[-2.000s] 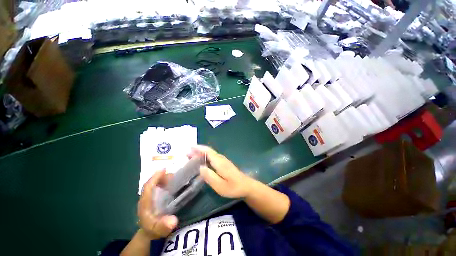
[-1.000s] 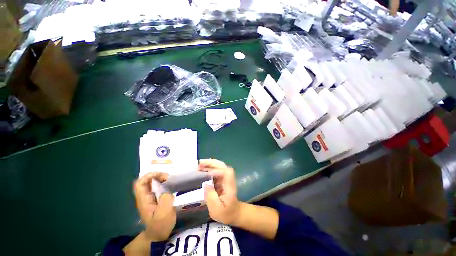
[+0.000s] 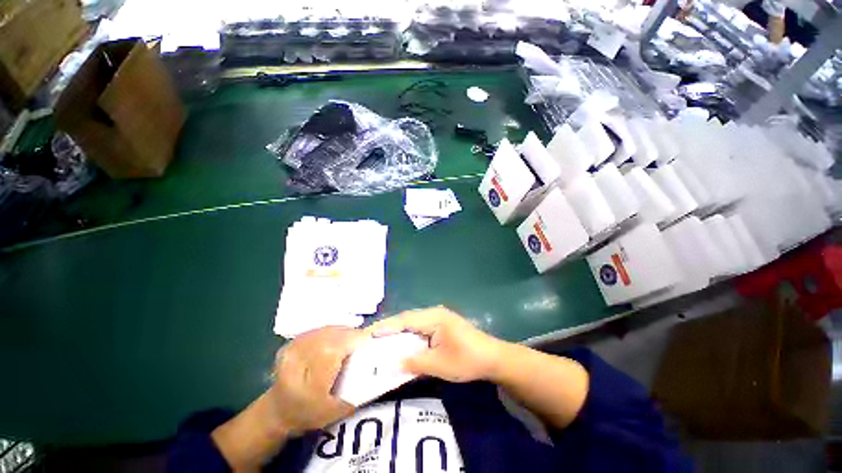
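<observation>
A white carton (image 3: 378, 368) is between my hands, low in front of me, a plain white face turned up. My left hand (image 3: 318, 374) grips its left side and my right hand (image 3: 448, 344) grips its right side; the fingers hide its edges. A fanned pile of flat white carton blanks (image 3: 334, 272) lies on the green surface just beyond my hands, dark logo and orange mark up. Small white insert cards (image 3: 431, 205) lie farther off. Open white cartons with raised flaps (image 3: 552, 236) stand in rows at right.
A clear polybag with dark items (image 3: 360, 152) lies beyond the pile. A black cable (image 3: 423, 92), a white round piece (image 3: 477, 94) and a small black item lie at the far side. A brown box (image 3: 138, 115) stands at left, another (image 3: 739, 369) lower right beside a red crate (image 3: 801, 277).
The carton, held with its open dark side showing before, now shows a plain white face and is tilted. My hands have closed around it. The whole view has shifted, moving the scene slightly right.
</observation>
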